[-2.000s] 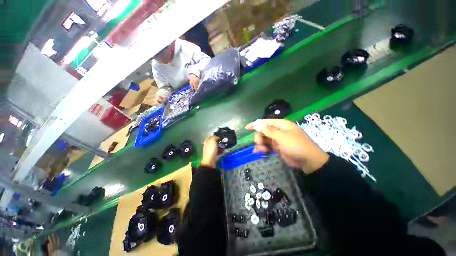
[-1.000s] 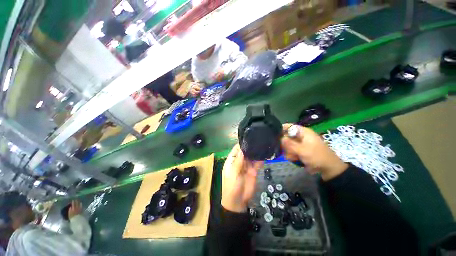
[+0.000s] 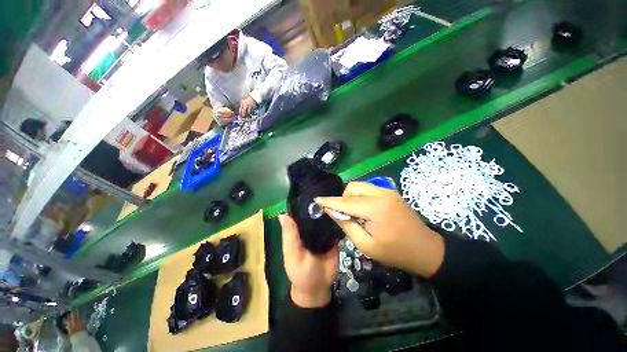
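Note:
My left hand holds a black housing from below and behind, over the near edge of the belt. The housing's pale round centre faces me. My right hand has its fingers at that centre and pinches a small pale, shiny piece; what it is I cannot tell. The grey parts tray lies below my hands, partly hidden by them, with small pale discs and small black inserts in it.
White ring-ended levers lie heaped right of the tray. Several housings sit on cardboard at left. Another cardboard sheet is at far right. The green belt carries black units. A person works opposite, beside a blue crate.
The housing in my left hand has turned, so its pale centre now shows. My right hand has moved from beside the housing onto that centre. The view has shifted, and belt units have changed position.

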